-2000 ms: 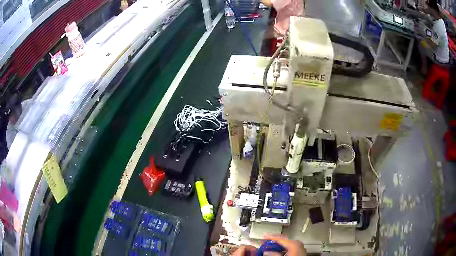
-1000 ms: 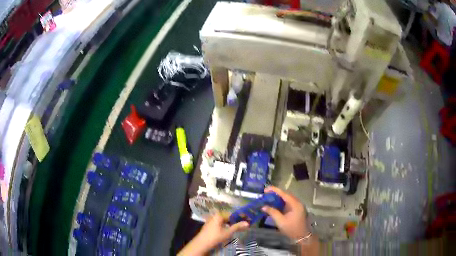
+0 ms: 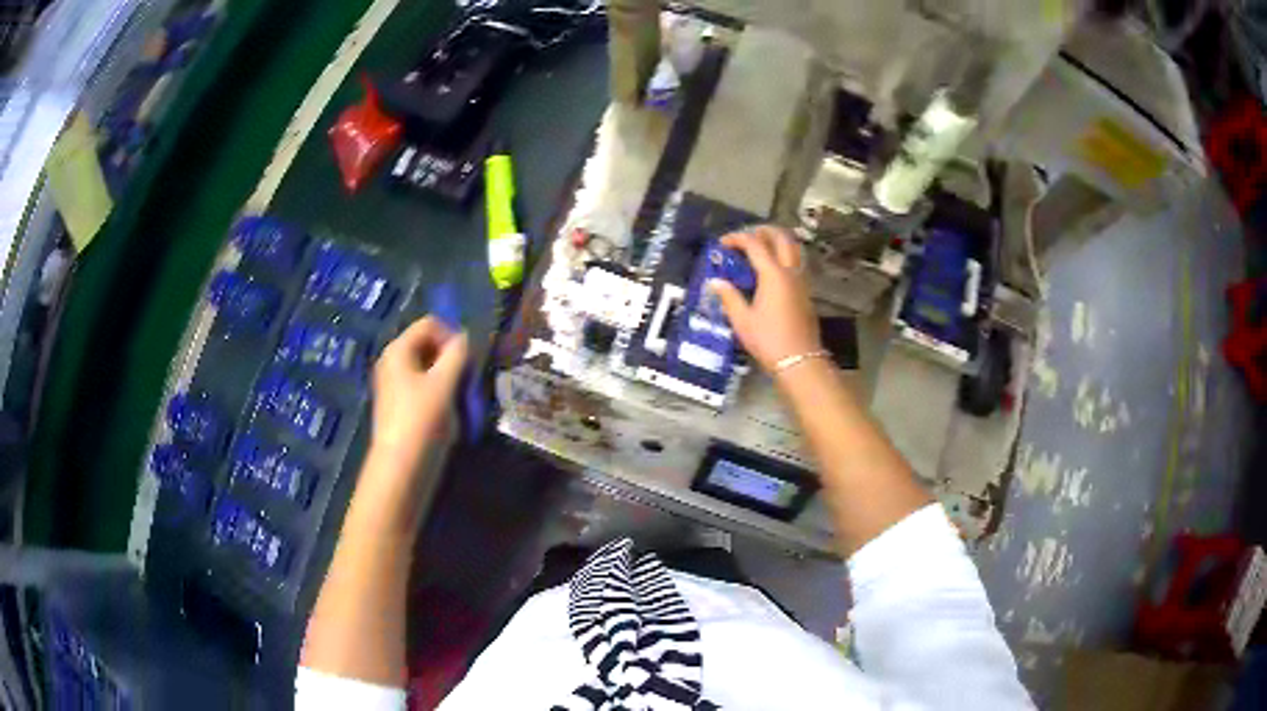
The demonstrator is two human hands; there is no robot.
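Observation:
My left hand (image 3: 414, 382) is over the bench beside the tray, pinching a blurred blue housing (image 3: 474, 400) seen nearly edge-on. My right hand (image 3: 768, 299) is at the left fixture (image 3: 671, 372) of the machine, with thumb and fingers on the upper part of the blue housing (image 3: 706, 331) lying there. Whether that housing is lifted cannot be told. Another blue housing (image 3: 942, 278) sits in the right fixture, under the white driver cylinder (image 3: 924, 153).
A clear tray (image 3: 323, 479) with rows of blue housings lies at left. A yellow-green marker (image 3: 502, 222), red pouch (image 3: 364, 136) and black box (image 3: 452, 70) lie behind it. The control screen (image 3: 752, 481) is on the machine front. The green conveyor (image 3: 181, 195) runs along the left.
My hands were together on one blue housing before the machine. They have parted: the left moved toward the tray with a housing, the right reached to the left fixture. The view has tilted down.

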